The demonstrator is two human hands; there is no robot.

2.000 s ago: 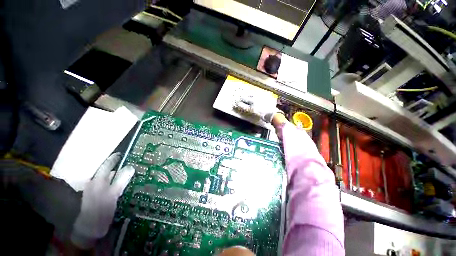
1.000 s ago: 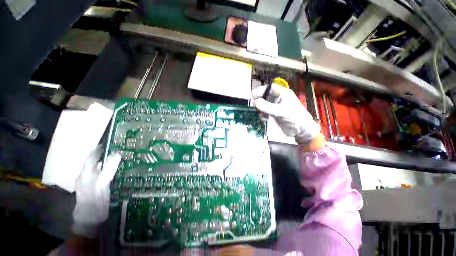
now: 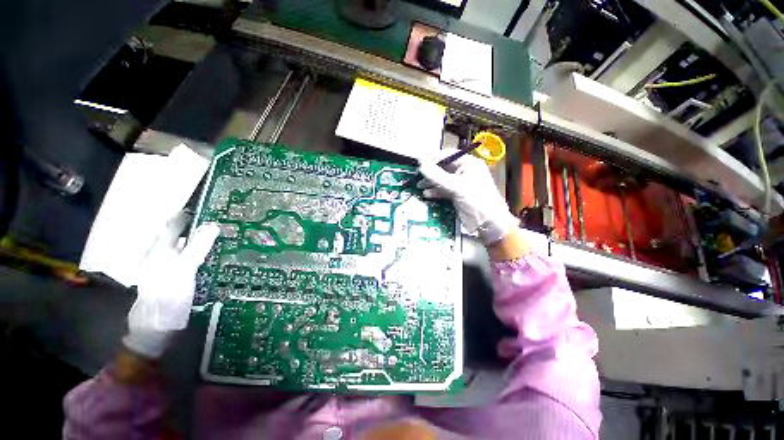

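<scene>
A large green circuit board (image 3: pixel 292 266) lies solder side up in front of me, with silvery joints and a white outline. My left hand (image 3: pixel 168 279), in a white glove, holds its left edge, thumb on top, fingers partly hidden. My right hand (image 3: pixel 468 193), gloved, is at the board's upper right corner and holds a dark slim pen-like tool (image 3: pixel 458 156), its lower end over the board. Glare covers part of the board's right side.
A white sheet with a yellow edge (image 3: pixel 391 119) lies behind the board, a yellow ring (image 3: pixel 489 147) right of it. White paper (image 3: pixel 133 215) is at the left. Metal rails and a red-orange bed (image 3: pixel 593 202) are at the right. A black mouse (image 3: pixel 431 51) is at the back.
My right hand has come back from the yellow-edged sheet to the board's upper right corner, now with the dark tool over the board. My left hand stays at the left edge.
</scene>
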